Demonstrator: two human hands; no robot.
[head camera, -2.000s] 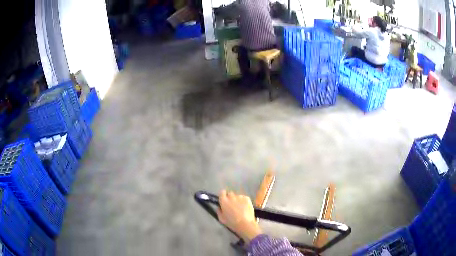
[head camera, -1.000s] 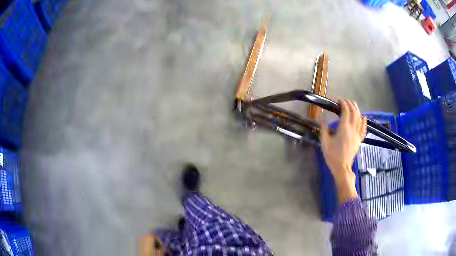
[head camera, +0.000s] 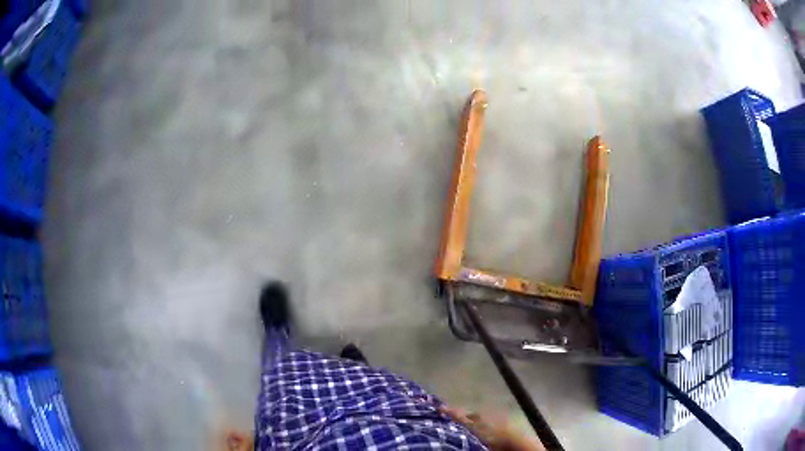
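Note:
An orange two-forked trolley (head camera: 461, 194) stands on the floor, its forks bare and pointing away from me. Its dark frame joins the forks at the near end. Two black handle bars (head camera: 509, 373) run from it past the bottom edge, so the grip is out of the picture. My right hand (head camera: 494, 433) is blurred and cut off at the bottom edge near the left bar; I cannot tell whether it holds anything. Only a small piece of my left hand (head camera: 236, 439) shows at the bottom edge, and its fingers are hidden.
A blue crate (head camera: 628, 339) beside the trolley holds rows of silver-grey plates (head camera: 696, 328) with a white sheet (head camera: 695, 295) on them. More blue crates (head camera: 740, 157) stand along the right. Other blue crates (head camera: 22, 295) line the left edge. My shoe (head camera: 274, 305) is on the concrete.
My right hand has dropped from the black handle in view to the bottom edge. The handle now leans towards me and out of the picture. The forks appear lower in view.

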